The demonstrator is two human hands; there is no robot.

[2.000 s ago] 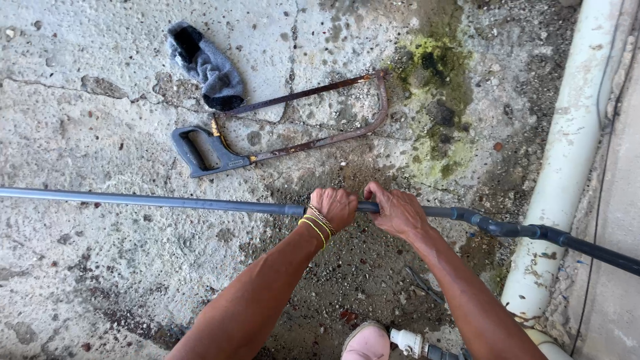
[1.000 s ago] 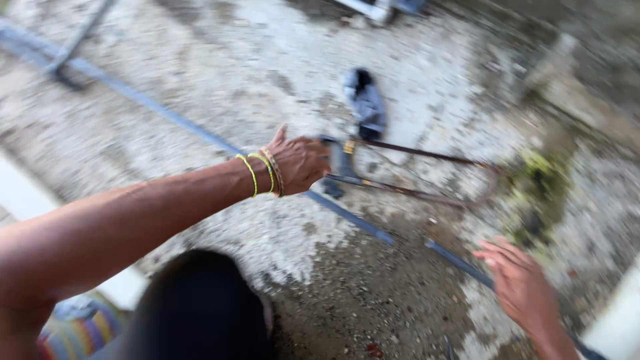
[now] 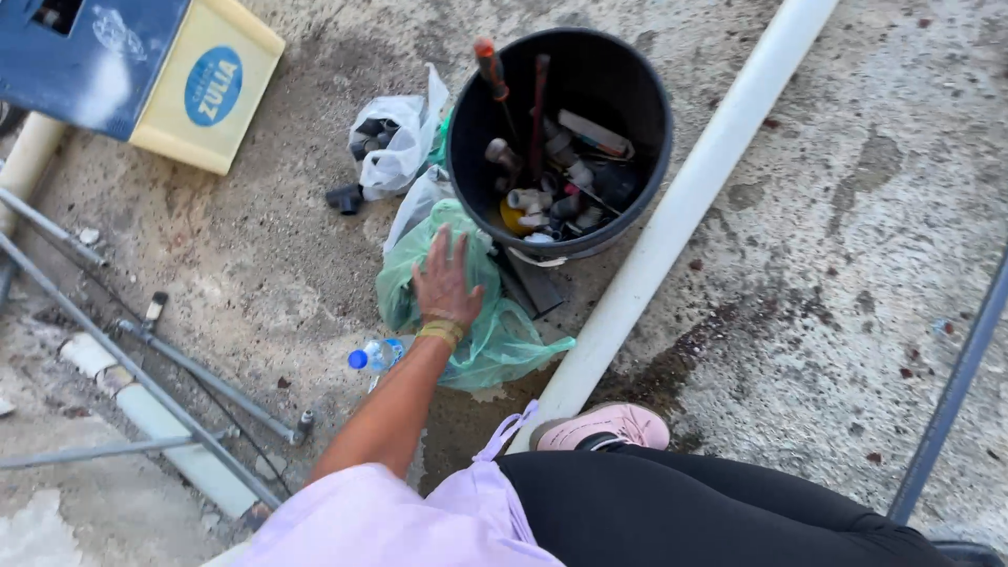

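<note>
My left hand (image 3: 447, 287), with yellow bands at the wrist, lies on a green plastic bag (image 3: 508, 350) with its fingers spread; whether it touches something inside cannot be told. Just beyond it stands a black bucket (image 3: 610, 67) of pipe fittings and tools, including an orange-handled screwdriver (image 3: 492, 72). Dark pipe pieces (image 3: 535, 287) lie between bag and bucket. A white plastic bag (image 3: 403, 146) with black fittings sits farther up, and a black pipe fitting (image 3: 345, 199) rests beside it. My right hand is out of view.
A thick white pipe (image 3: 685, 205) runs diagonally past the bucket, near my pink shoe (image 3: 610, 429). A water bottle (image 3: 382, 354) lies by my forearm. Thin grey pipes (image 3: 150, 370) cross at left, below a blue and cream crate (image 3: 252, 47). Another grey pipe (image 3: 961, 378) is at right.
The view has swung from the hacksaw and the long pipe to the bucket and bags. My left hand, earlier near the hacksaw handle, is now on the green bag. My right hand has left the view.
</note>
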